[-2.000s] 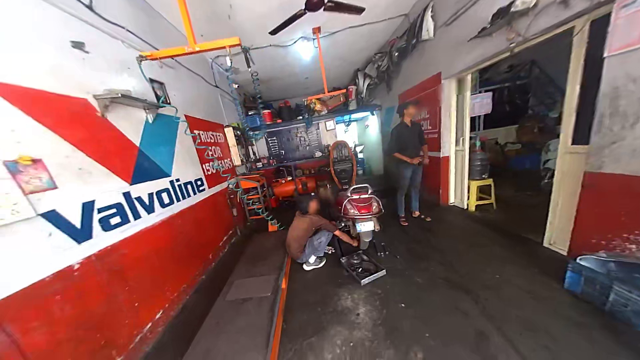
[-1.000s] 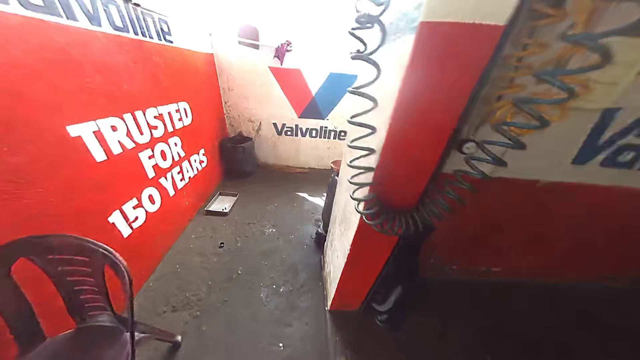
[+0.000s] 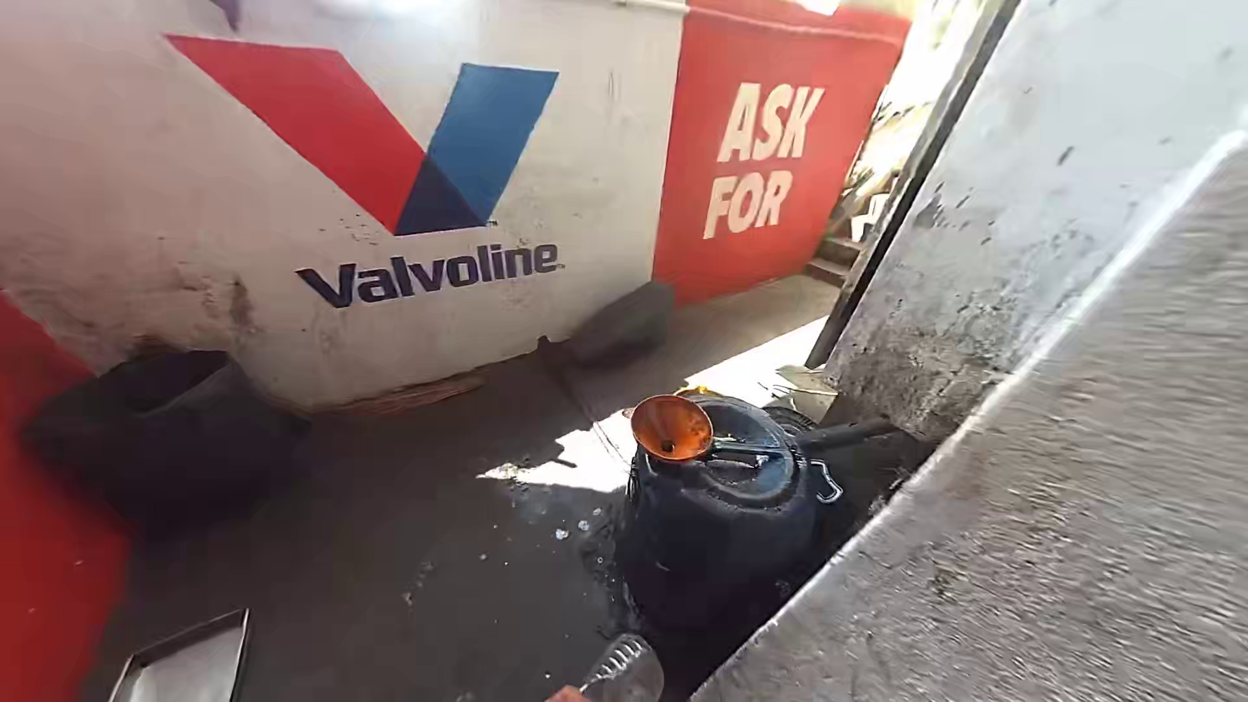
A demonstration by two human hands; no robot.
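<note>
A sliver of one of my hands (image 3: 566,694) shows at the bottom edge, touching or right beside a clear ribbed plastic container (image 3: 626,671), perhaps a bottle. Whether it is my left hand or my right hand, and how its fingers lie, cannot be told. Beyond the container stands a dark blue plastic drum (image 3: 721,556), stained black. An orange funnel (image 3: 672,428) sits on the near left part of its top, and a dark rod-like piece lies across the lid. A wire handle (image 3: 827,483) hangs at the drum's right side.
A rough grey wall edge (image 3: 1033,526) fills the right side. A shallow metal tray (image 3: 190,663) lies on the floor at lower left. A black bin or sack (image 3: 166,439) stands by the left wall, and a dark bundle (image 3: 624,327) leans at the back wall. The floor is dark and stained.
The view has swung from the workshop to this corner and come closer to the painted back wall. The clear container and part of a hand have come into sight.
</note>
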